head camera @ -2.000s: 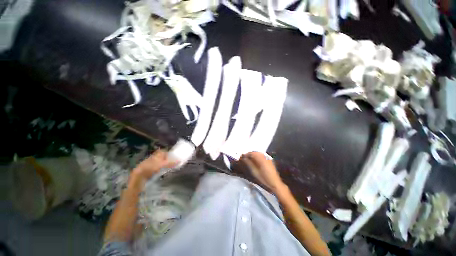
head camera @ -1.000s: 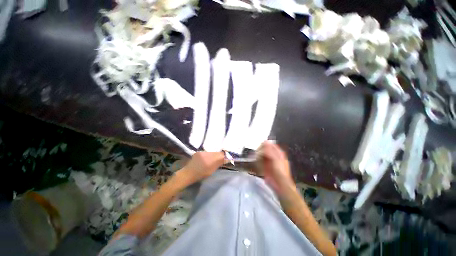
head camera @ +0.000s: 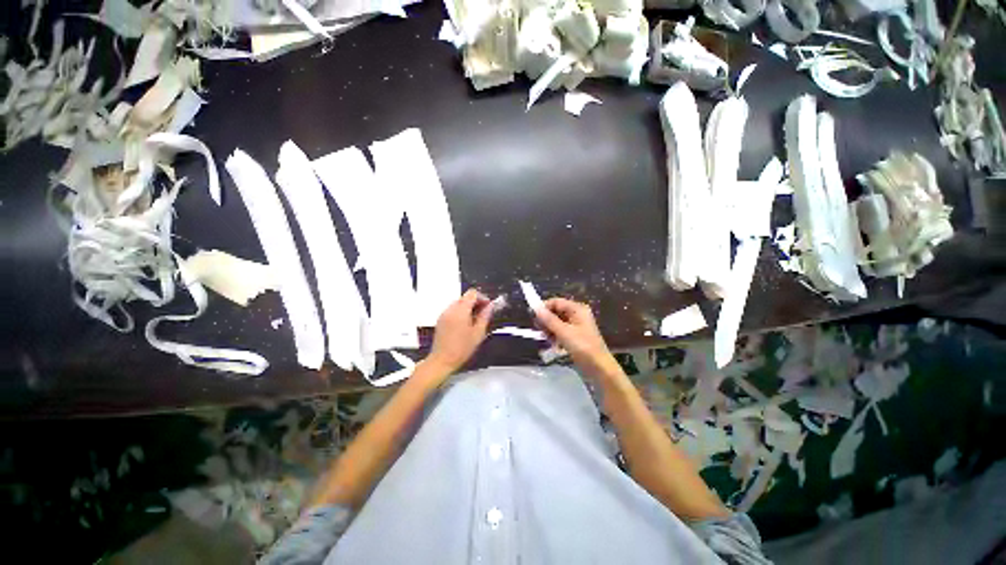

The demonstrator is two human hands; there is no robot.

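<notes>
Four side-by-side stacks of white curved cut pieces (head camera: pixel 425 232) lie left of my hands. My left hand (head camera: pixel 463 331) is at the table's front edge, right of the stacks' near ends, pinching a small white strip end. My right hand (head camera: pixel 574 331) is just to its right, closed on a narrow white strip (head camera: pixel 531 296) that points up and away. Another thin strip shows between the hands; whether it is the same strip is unclear. A short white folded piece (head camera: pixel 388 336) lies at the stacks' near ends, a strip loop beside it.
Tangled offcut strips (head camera: pixel 121 243) lie at left. Cream bundles (head camera: pixel 552 39) are heaped beyond, near a small box (head camera: pixel 689 55). Long white stacks (head camera: pixel 686 188) and another bundle heap (head camera: pixel 905 210) lie at right. White curls (head camera: pixel 844 72) lie far right. Scraps litter the green floor (head camera: pixel 816 408).
The view has swung right, so the stacks sit farther left. My hands, earlier at the stacks' near ends, are now right of them, raised slightly and holding strip ends apart.
</notes>
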